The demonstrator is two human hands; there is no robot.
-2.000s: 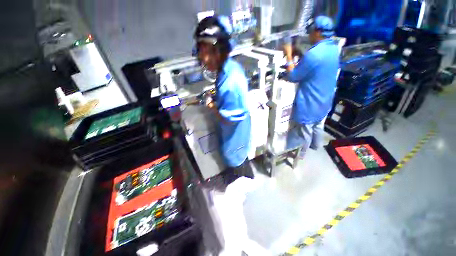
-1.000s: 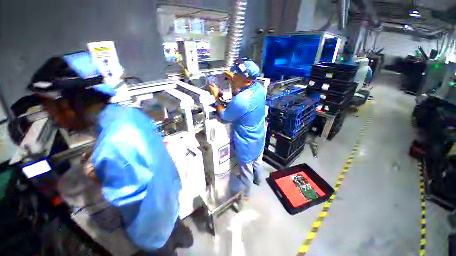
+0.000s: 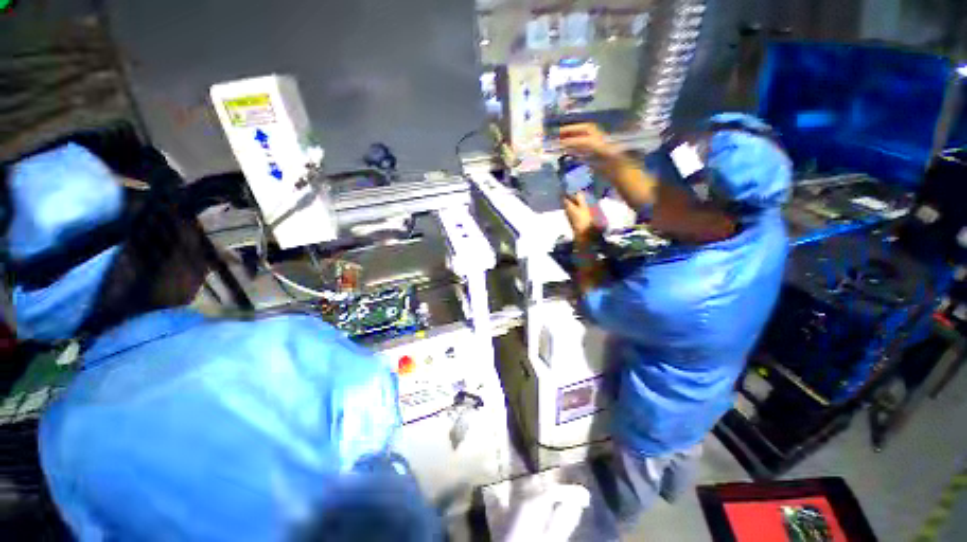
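Neither of my hands can be made out. A green populated circuit board [image 3: 376,310] lies on the pale conveyor frame [image 3: 467,249], left of centre. At the bottom right, a black tray [image 3: 838,489] with a red liner stands on the floor, cut off by the picture's edge. A smaller green board [image 3: 806,524] lies on the liner. A blurred dark blue shape shows at the bottom, left of centre; I cannot tell what it is.
A person in a blue smock [image 3: 212,423] bends close in front at left. Another person [image 3: 689,307] stands at the line, both hands raised around a small dark item. A low stool [image 3: 498,503] stands between them. Blue and black stacked trays [image 3: 838,307] stand at right.
The view has swung from the tray stacks at left toward the line and moved closer. The near person now bends over at left. The floor tray now sits at the bottom edge.
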